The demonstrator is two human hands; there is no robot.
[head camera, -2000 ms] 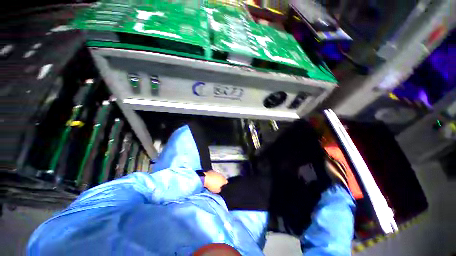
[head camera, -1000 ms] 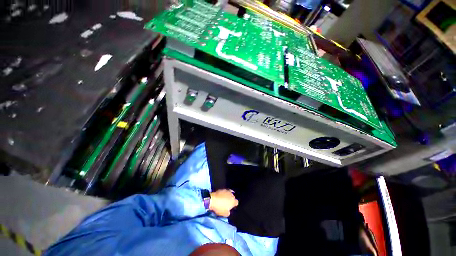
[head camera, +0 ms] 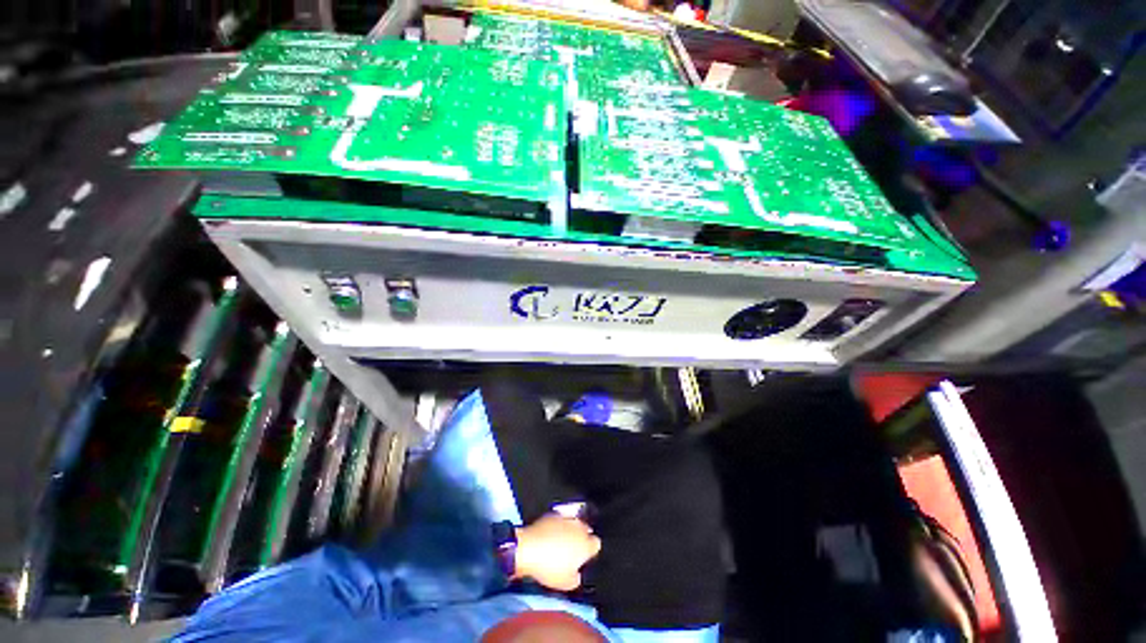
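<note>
Two green circuit boards, the left one (head camera: 427, 126) and the right one (head camera: 754, 170), lie solder side up, side by side on the green-topped bench (head camera: 302, 211). My left hand (head camera: 553, 550) rests low in the middle over dark clothing, with a dark band at the wrist. Its fingers look curled, but their tips are hidden against the black. My right hand (head camera: 943, 578) is blurred and dark at the lower right, beside the red-orange inside of a black bin (head camera: 1081, 502). Its fingers and anything in them cannot be made out.
The grey bench front panel (head camera: 679, 308) has a blue logo, knobs and a round black socket. A slotted rack (head camera: 214, 465) holds boards edgewise at left, beside a scuffed black trolley top (head camera: 63, 189). A pale bar (head camera: 993, 502) stands at the bin. Keyboard and mouse (head camera: 905, 75) are at upper right.
The view has swung, and the boards and panel sit more level than one second ago. My right sleeve, visible two seconds ago, no longer shows clearly. My left hand stays low in the middle.
</note>
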